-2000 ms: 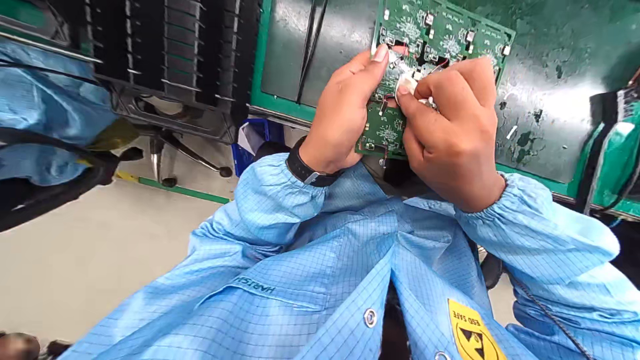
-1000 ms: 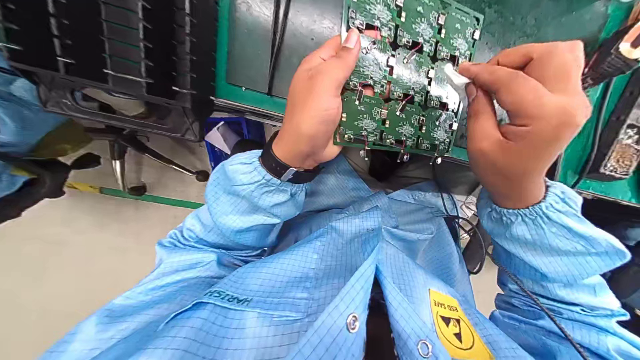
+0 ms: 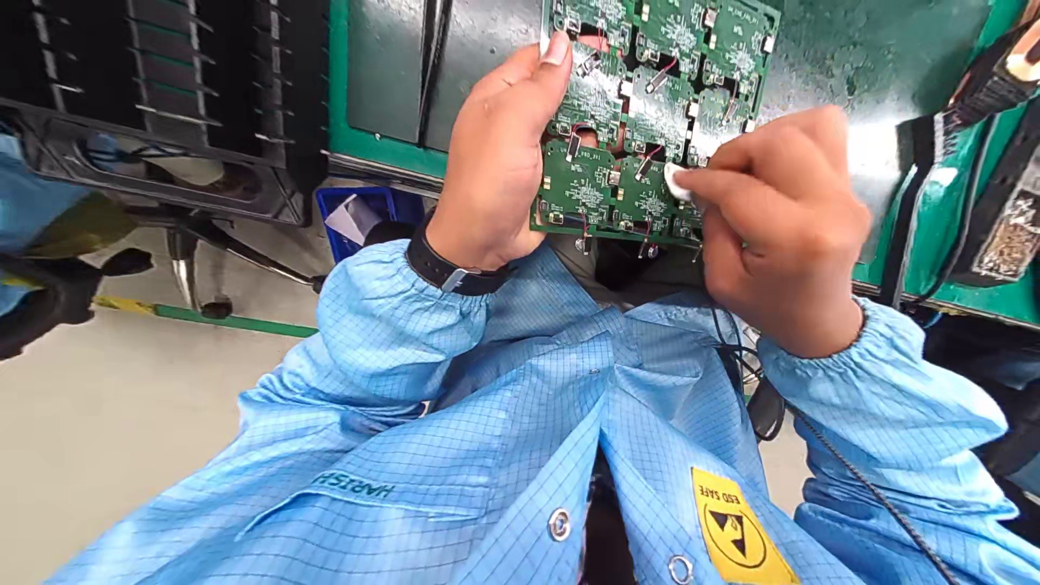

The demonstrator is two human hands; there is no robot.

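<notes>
A green panel of several joined circuit boards (image 3: 650,114), with small metal parts on short wires, is held above the near edge of the bench. My left hand (image 3: 508,150) grips the panel's left edge, thumb on its face and a black wristband at the wrist. Between the thumb and fingertips of my right hand (image 3: 780,219) is a small white pad, perhaps cloth or cotton (image 3: 677,182), against the lower right part of the panel. The fingers hide part of the pad and the panel's lower right corner.
The green-edged bench mat (image 3: 390,150) lies beyond the panel. A black slotted rack (image 3: 162,89) stands at the left, with a blue bin (image 3: 329,236) below it. Black cables (image 3: 906,211) and a brush-like item (image 3: 1011,236) lie at the right. A chair base (image 3: 185,268) is at lower left.
My right hand has moved from the panel's upper middle, two seconds ago, to its right side and then to its lower right part, with the white pad. My left hand keeps its grip.
</notes>
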